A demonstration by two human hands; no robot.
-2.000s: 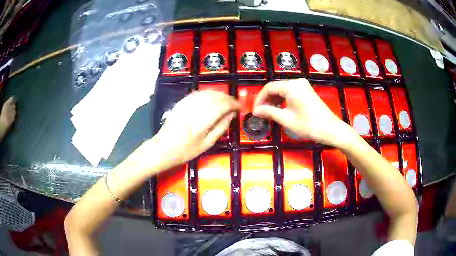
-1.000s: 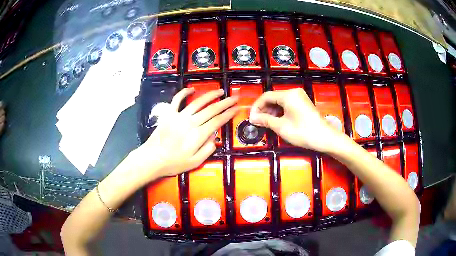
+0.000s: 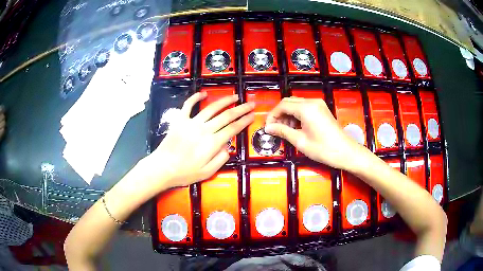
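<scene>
The wide black tray (image 3: 290,177) holds three rows of red housings (image 3: 258,99). A black-and-silver trim disc (image 3: 265,144) lies over the circle place of the third housing position in the middle row. My right hand (image 3: 316,132) pinches thumb and forefinger at the disc's upper right edge; the exact contact is partly hidden. My left hand (image 3: 197,142) rests spread, palm down, over the middle row's left part, fingertips beside that housing. It covers most of one housing, where a bit of another disc shows by the fingers.
Four top-row housings at left bear discs (image 3: 217,61); the others show pale circles (image 3: 269,222). White paper sheets (image 3: 106,116) lie left of the tray, with clear film carrying discs (image 3: 123,42) above. A tan board (image 3: 418,21) lies at upper right.
My left hand has spread from bent fingers to flat over the tray. My right fingertips stay at the disc, which now shows brighter silver. The view has shifted slightly.
</scene>
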